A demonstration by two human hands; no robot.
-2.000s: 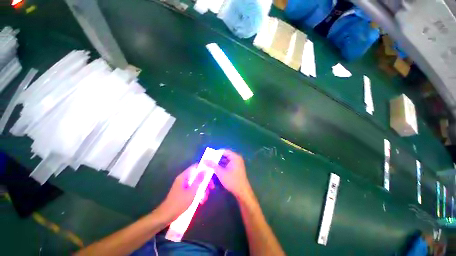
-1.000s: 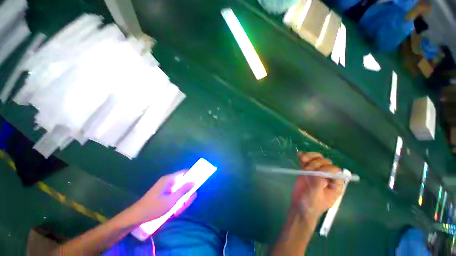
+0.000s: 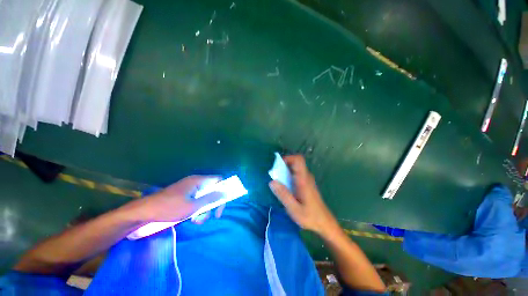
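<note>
My left hand (image 3: 200, 196) is closed around a glowing white-blue LED light bar (image 3: 228, 189) at the bench's front edge; the bar's near end glows pinkish. My right hand (image 3: 298, 196) is a little to the right, apart from the bar. It pinches a small pale bluish-white piece (image 3: 280, 171) between thumb and fingers; I cannot tell what the piece is. An unlit white bar (image 3: 412, 155) with dark marks lies alone on the green bench at the right.
A pile of diffuser covers (image 3: 58, 63) lies at upper left. Thin plastic scraps (image 3: 338, 75) are scattered on the green bench (image 3: 191, 110). Lit bars (image 3: 495, 95) lie on the conveyor at right. Another person's blue sleeve (image 3: 469, 243) is at lower right.
The view has shifted down and closer to the bench. My right hand has come back towards the lit bar; the long thin strip it held no longer shows, and it now holds a small pale piece.
</note>
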